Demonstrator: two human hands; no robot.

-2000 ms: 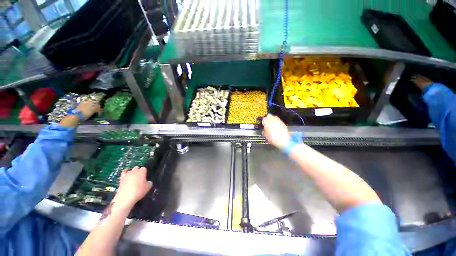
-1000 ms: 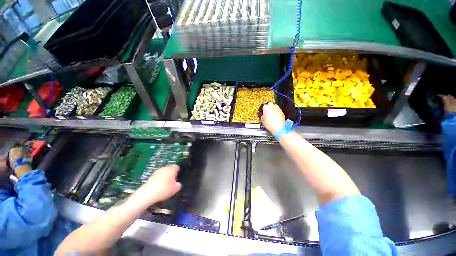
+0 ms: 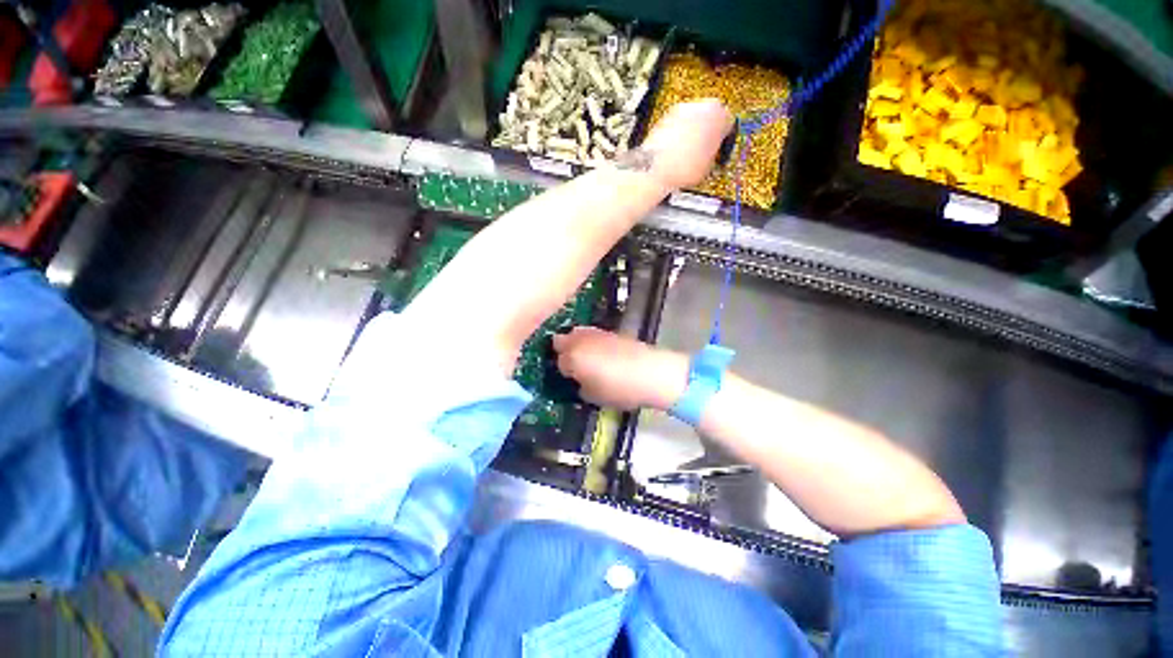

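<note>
A green circuit board [image 3: 444,257] lies in a black carrier on the line in front of me, partly covered by my left forearm. A narrow green strip [image 3: 476,195] lies at its far edge. My left hand [image 3: 688,139] reaches across to the bin of small gold-yellow components [image 3: 759,161]; its fingertips are over or in the grains, and any held part is hidden. My right hand [image 3: 605,366], with a light blue wrist strap, is low over the board's right part, fingers bent and close together. Whether it holds a component cannot be told.
A bin of off-white components [image 3: 579,90] stands left of the gold ones, and a bin of yellow blocks [image 3: 971,109] to the right. A blue cord [image 3: 733,257] hangs to my strap. Conveyor rails [image 3: 836,283] run across. Another person's blue sleeve [image 3: 58,373] is at left.
My right hand has left the gold bin and come down to the board. My left hand has moved from the board to the gold bin. The board sits farther right; the view has tilted down.
</note>
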